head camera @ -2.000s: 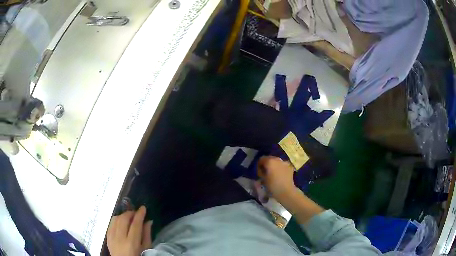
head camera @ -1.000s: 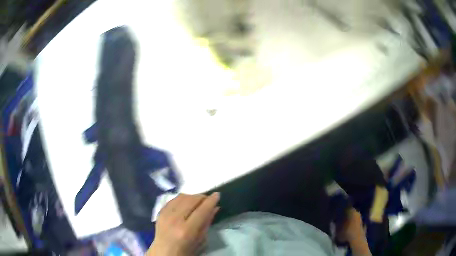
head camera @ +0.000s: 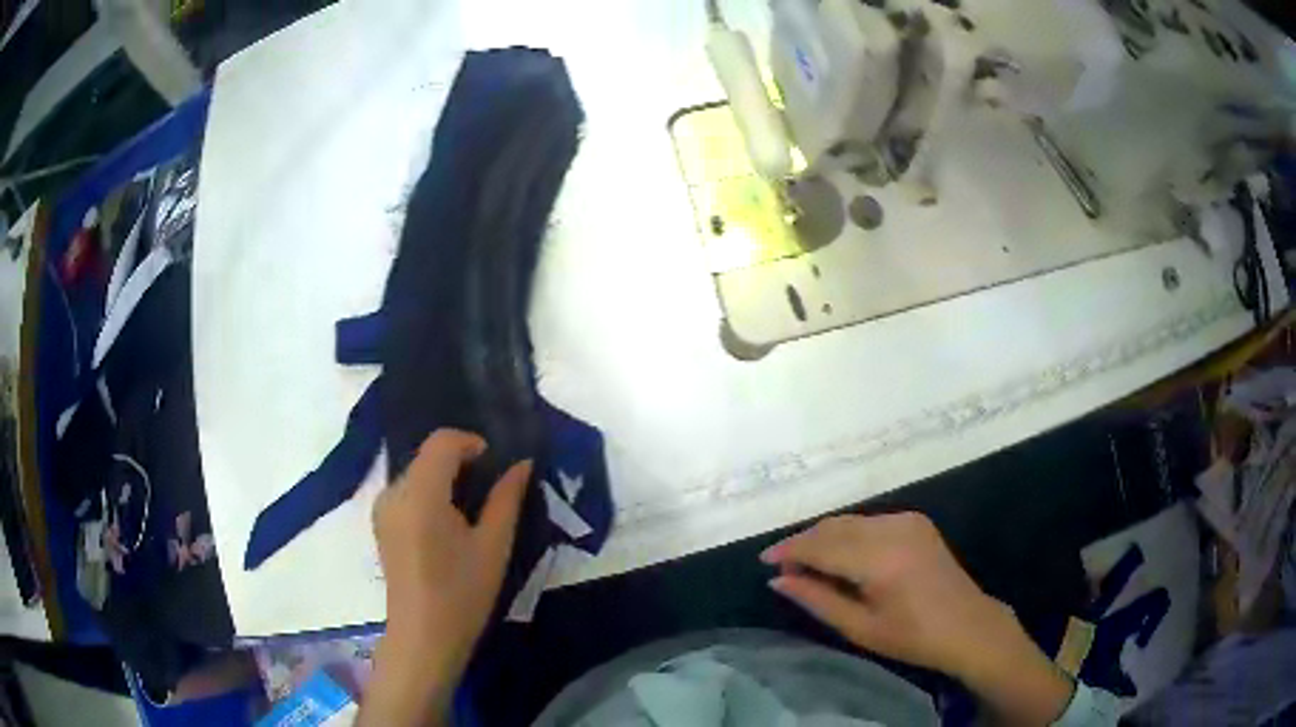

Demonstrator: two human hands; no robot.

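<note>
A stack of long, gently curved black cut pieces [head camera: 476, 242] lies on the left part of the white table. Navy fabric strips [head camera: 316, 483] stick out from under it on both sides. Small white pieces [head camera: 564, 513] show at its lower right end. My left hand [head camera: 452, 497] is on the lower end of the black stack, thumb and fingers apart; whether it grips a layer I cannot tell. My right hand [head camera: 853, 575] is over my lap at the table's front edge, fingers bent and close together, with nothing visible in it.
The sewing machine head [head camera: 853, 85] and its lit needle plate [head camera: 746, 220] are at upper centre. A blue tray [head camera: 71, 305] with dark garment pieces stands at the left. More navy strips [head camera: 1130, 618] and a tan ticket [head camera: 1076, 646] lie low at the right.
The view has swung left towards the table. My left hand has moved from the table edge onto the black stack. My right hand has come away from the navy strips at the right towards my lap.
</note>
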